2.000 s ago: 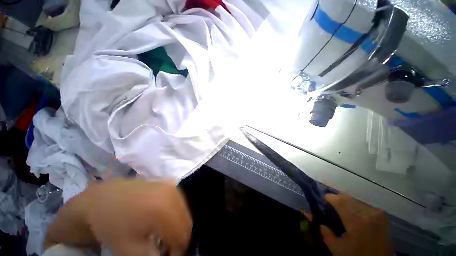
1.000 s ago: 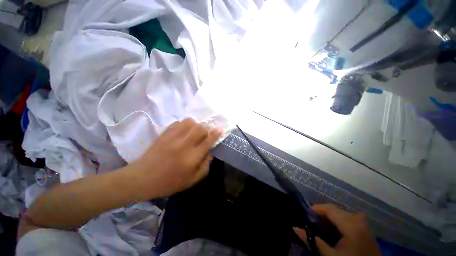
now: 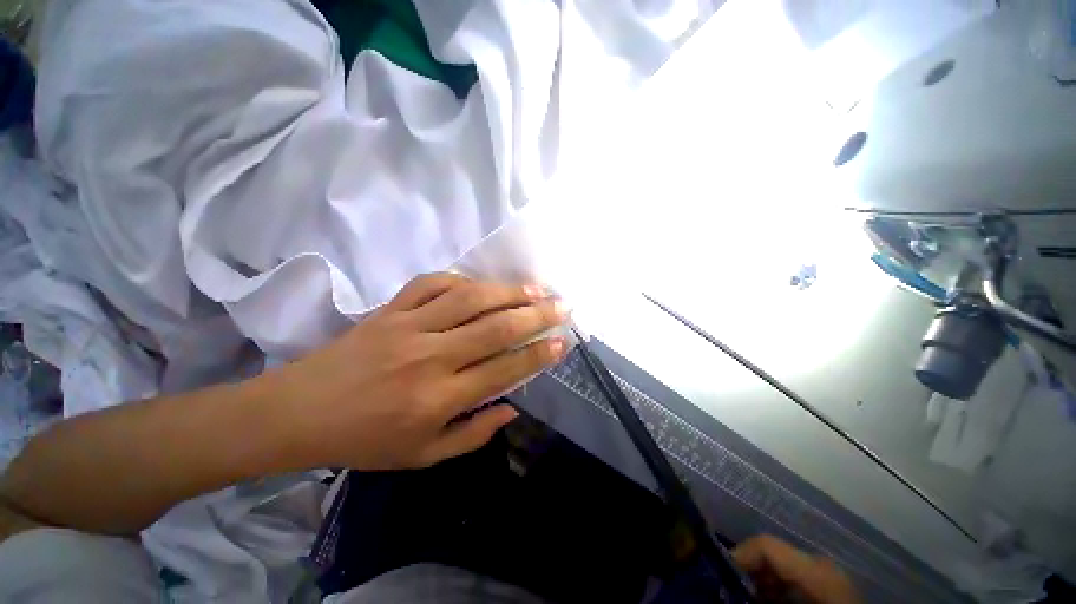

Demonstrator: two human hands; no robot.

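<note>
The white garment lies bunched on the table left of the glare, with a dark green part at the top. My left hand lies flat over its front edge, fingertips pressing the fabric edge. My right hand, cut off by the bottom edge, grips the scissors. Their long dark blades look nearly closed, and the tip is at my left fingertips. Whether the tip touches the cloth is lost in glare.
The ruler strip runs along the table's front edge. A thin dark rod or line crosses the table. The grey-blue cylinder fitting and metal machine parts are at the right, with white strips below. White cloth is heaped at the far left.
My left hand has come in from below onto the garment's edge and its fingers now lie flatter. The scissors' tip has come to my fingertips. The view has shifted, moving the machine parts rightward.
</note>
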